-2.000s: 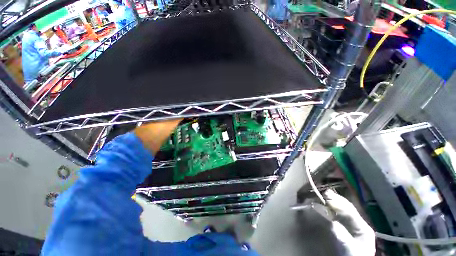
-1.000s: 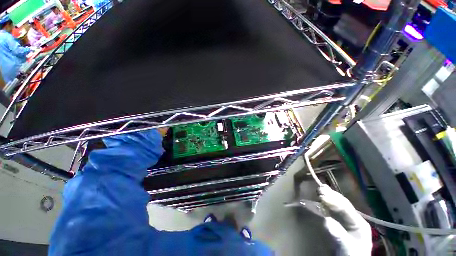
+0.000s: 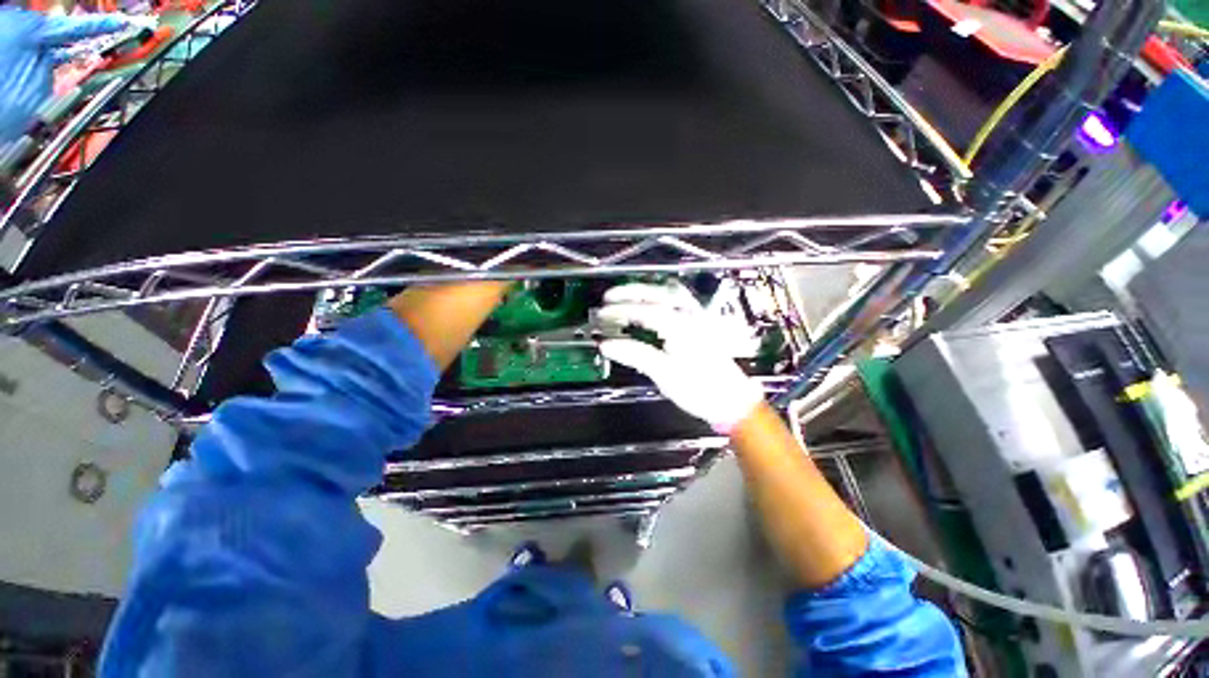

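Note:
Green circuit boards (image 3: 530, 367) lie on a shelf of the wire rack, below the black-lined top shelf (image 3: 491, 146). My right hand (image 3: 683, 347), in a white glove, is over the boards with its fingers closed on a thin silver tool (image 3: 564, 344) that points left over the middle board. My left hand (image 3: 471, 305) is bare; its wrist shows, and its fingers are hidden under the top shelf's front edge, so its hold cannot be seen. Part of another board (image 3: 347, 302) shows left of my left wrist.
The zigzag wire edge (image 3: 530, 254) of the top shelf crosses above both wrists. A round post (image 3: 1047, 146) stands at the right. A grey-white machine (image 3: 988, 437) and a pale hose (image 3: 1008, 612) are at the right. A person's blue sleeve (image 3: 20, 66) shows at the top left.
My right hand with the silver tool has moved left and up from beside the rack to over the boards. My left forearm has shifted right. The left board area is now partly uncovered.

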